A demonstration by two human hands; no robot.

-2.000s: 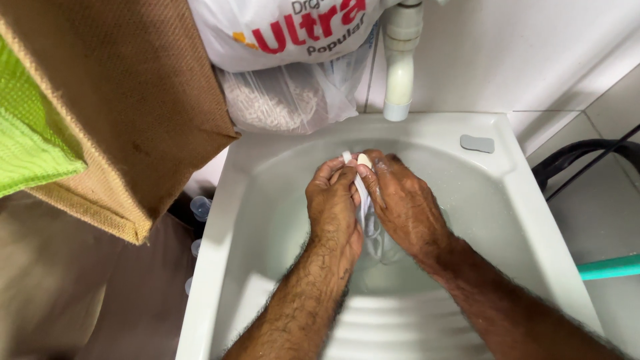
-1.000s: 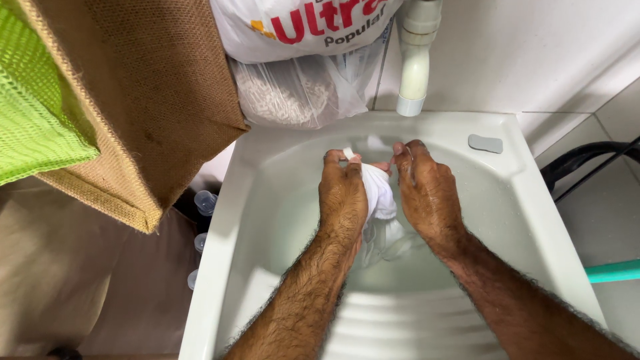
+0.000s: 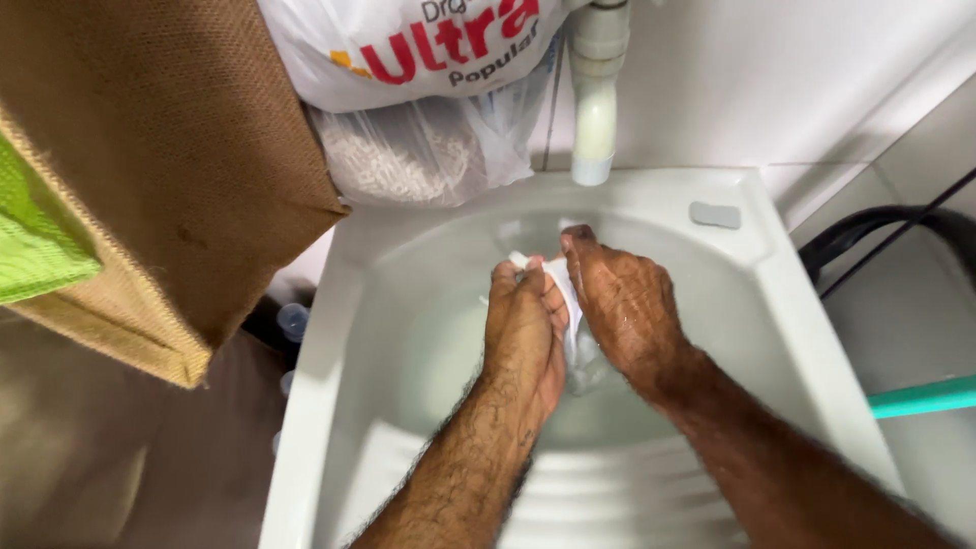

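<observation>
Over the water in a white laundry sink (image 3: 305, 427), my left hand (image 3: 526, 328) grips a wet white cloth (image 3: 566, 293), with a small pale piece of it sticking up past the fingertips. My right hand (image 3: 629, 305) is close beside it, back of the hand up and fingers curled against the cloth's right side. Whether those fingers pinch the cloth is hidden. The cloth's lower part trails down between the hands into the water. A ribbed washboard slope (image 3: 633, 496) forms the near part of the sink.
A white pipe (image 3: 593, 130) comes down behind the sink's back rim, where a grey oblong piece (image 3: 715, 215) lies. Plastic bags (image 3: 427, 152) hang at the back left, beside a burlap bag (image 3: 168, 152). A black hose (image 3: 839, 236) and a teal pole (image 3: 926, 396) are at right.
One second ago the hands were farther apart, with the cloth bunched in my left hand. My right hand has come back against the cloth, which now hangs as a narrower strip.
</observation>
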